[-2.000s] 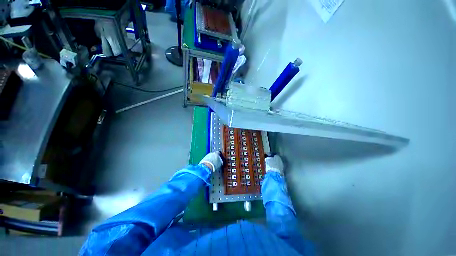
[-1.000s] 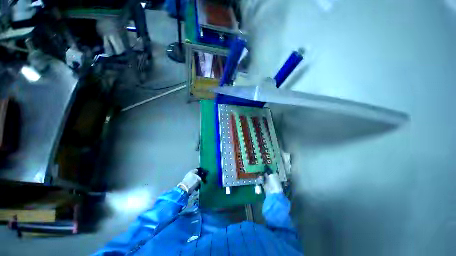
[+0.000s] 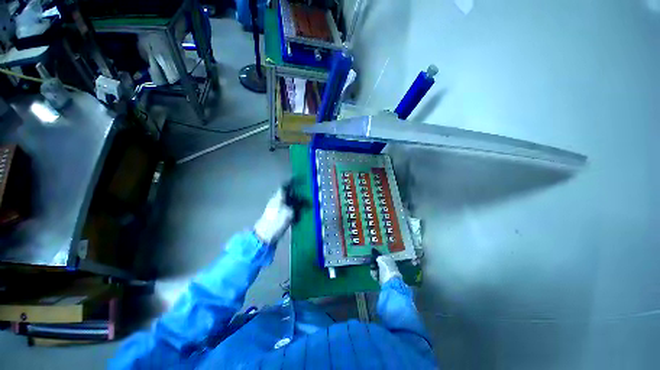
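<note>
An orange-brown carrier plate [image 3: 399,242] with rows of small parts lies on the silver perforated base [image 3: 329,209] with a blue edge. A green film [image 3: 357,251] lies over the carrier, its strips running between the rows. My right hand [image 3: 383,267], white glove with dark fingertips, is at the film's near edge; whether it pinches the film cannot be told. My left hand [image 3: 278,213], gloved and blurred, is left of the base, over the green bench edge, with no held thing visible. The stencil frame [image 3: 470,141] is raised behind the base, seen edge-on.
Two blue cylinders [image 3: 416,94] stand behind the frame. A shiny metal table [image 3: 51,181] is at the left with a brown carrier [image 3: 13,189] on it. Another bench with a similar base and carrier [image 3: 310,23] stands beyond. A cardboard box [image 3: 43,311] is at lower left. A pale wall is at right.
The green film, absent two seconds ago, now lies over the carrier and has shifted across it in the last second. Both hands left the carrier's sides; my left hand has since moved forward.
</note>
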